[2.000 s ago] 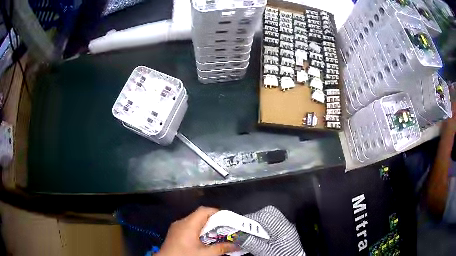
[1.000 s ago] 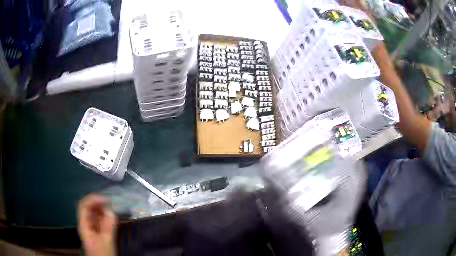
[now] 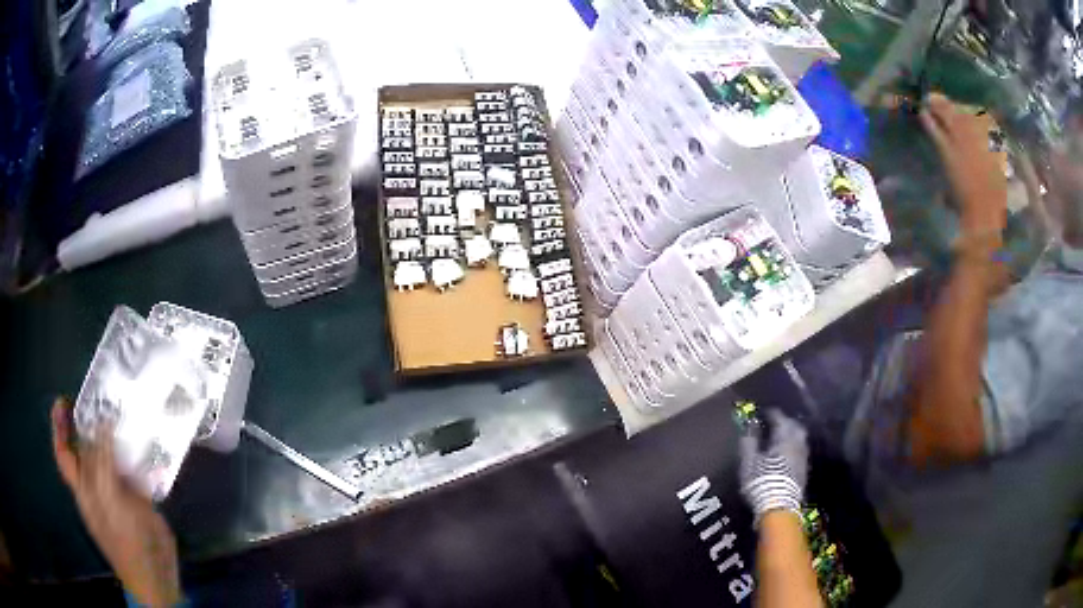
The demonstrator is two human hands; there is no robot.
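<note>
My bare left hand (image 3: 116, 511) is at the far left and grips an empty white housing (image 3: 143, 398), tilted and slightly blurred. It is beside a small pile of empty housings (image 3: 226, 380) on the dark green bench. My gloved right hand (image 3: 774, 466) is over the black Mitra surface (image 3: 665, 540), with its fingertips at a small green and yellow circuit board (image 3: 746, 413). Whether the fingers have closed on the board is unclear. More circuit boards (image 3: 829, 558) lie beside and below the right wrist.
A tall empty housing stack (image 3: 291, 202) stands behind. A shallow cardboard tray (image 3: 451, 327) holds white modules. Filled housing stacks (image 3: 701, 309) stand right of it. A metal strip (image 3: 303, 461) lies near the bench edge. Another person's arm (image 3: 956, 321) is at right.
The filled housing in my right hand is now on the near right stack, and that hand has moved down to the boards. My left hand has taken a housing at the left pile. The view shifted right.
</note>
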